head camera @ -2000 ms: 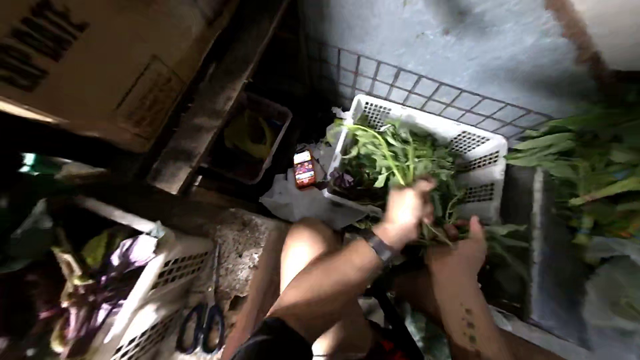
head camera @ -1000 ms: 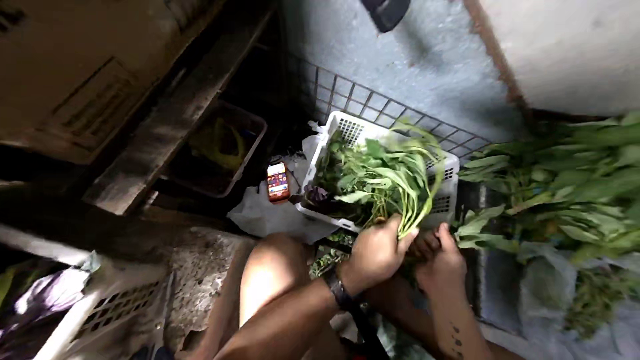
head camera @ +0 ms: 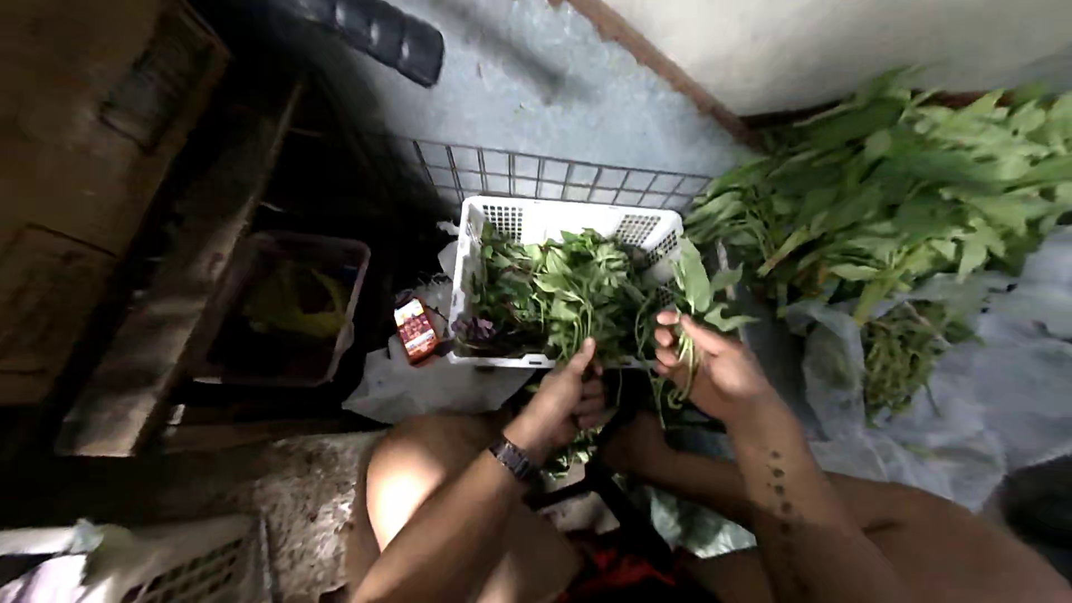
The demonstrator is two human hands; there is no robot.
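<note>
My left hand (head camera: 565,398), with a watch on its wrist, grips the stems of a bunch of leafy greens (head camera: 574,280) at the front rim of a white plastic basket (head camera: 578,213). The bunch's leaves lie over other greens and a few purplish leaves in the basket. Just to the right, my right hand (head camera: 708,360) holds a small sprig of greens (head camera: 695,289) upright between thumb and fingers, its thin stems hanging down across the palm. Both hands are apart from each other.
A lit phone (head camera: 415,329) lies left of the basket beside a plastic sheet (head camera: 435,387). Further left are a plastic tub (head camera: 358,297) and a wooden plank (head camera: 180,335). A wire grid (head camera: 578,174) stands behind. A large heap of greens (head camera: 888,184) lies at right; another basket (head camera: 197,569) is lower left.
The bunch in my left hand has gone from raised above the basket to lying over its contents. My right hand has turned and now holds up a sprig. The view has shifted.
</note>
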